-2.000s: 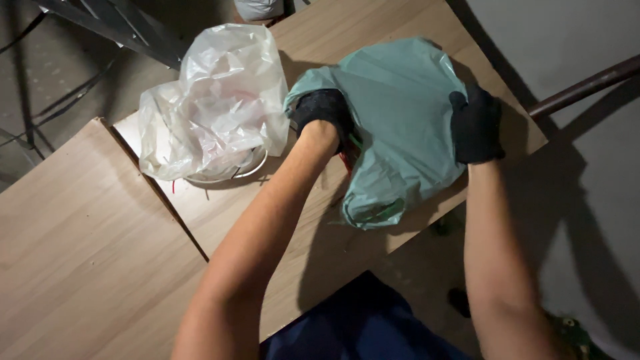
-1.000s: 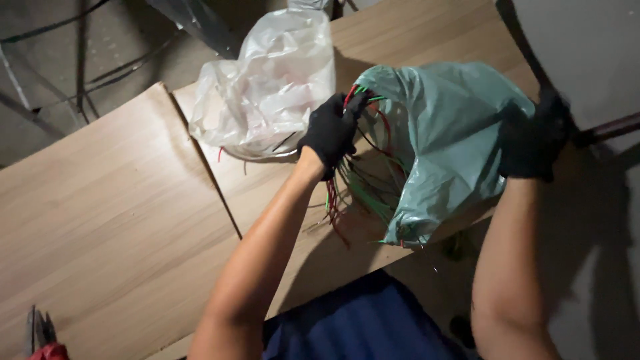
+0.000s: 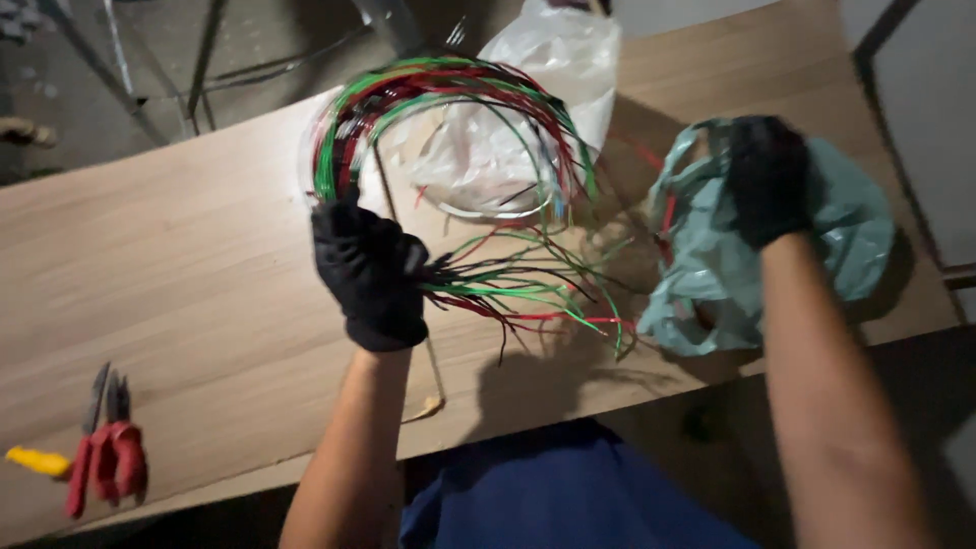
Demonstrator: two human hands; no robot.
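My left hand [image 3: 370,271], in a black glove, is closed around a bundle of thin red, green and black wires [image 3: 450,80]. The bundle arches up and over to the right, and its loose ends fan out beside my fist. My right hand [image 3: 766,179], also gloved in black, grips the green plastic bag [image 3: 846,221] near its mouth at the right end of the table. A few red wires show at the bag's opening. Behind the wire arch lies a translucent white plastic bag [image 3: 564,69], with a white round rim [image 3: 488,213] partly beneath it.
Red-handled pliers [image 3: 118,457], another red-handled tool [image 3: 80,465] and a yellow-handled item [image 3: 38,460] lie at the lower left of the wooden table [image 3: 191,267]. A seam crosses the tabletop. Metal legs or bars [image 3: 206,53] stand beyond the far edge.
My left hand has drawn the wire bundle out of the green bag and moved left with it. The green bag has collapsed somewhat under my right hand. The view has shifted left.
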